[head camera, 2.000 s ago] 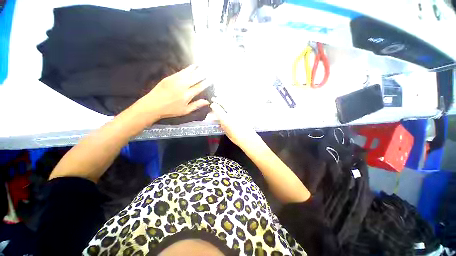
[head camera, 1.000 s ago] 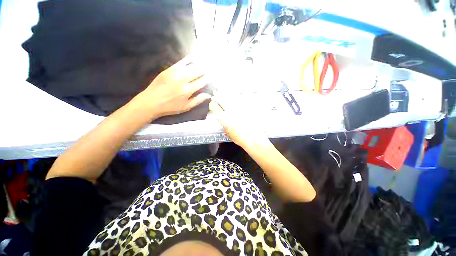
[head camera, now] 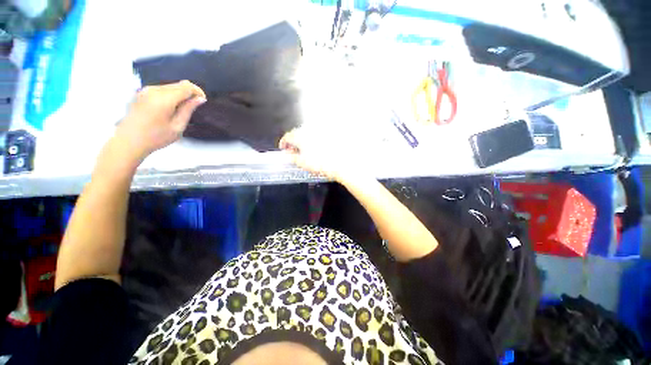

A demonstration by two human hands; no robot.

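Observation:
A black garment piece (head camera: 239, 89) lies on the white machine table, left of the glare at the needle area. My left hand (head camera: 165, 112) is at the garment's left side, thumb and fingertips pinched together on its edge. My right hand (head camera: 298, 148) is at the garment's lower right corner, its fingertips on the cloth and partly washed out by glare. The presser foot and needle are hidden in the bright glare.
Scissors (head camera: 444, 96), dark thread snips (head camera: 405, 130), a phone (head camera: 502, 142) and a small control box (head camera: 544, 131) lie right. The machine arm (head camera: 528, 53) spans the upper right. Below are a dark garment bundle (head camera: 464, 264) and red stool (head camera: 553, 217).
My left hand has moved left, away from the right hand, and now pinches the cloth. The garment covers less of the table and its left edge has shifted right. The view has shifted.

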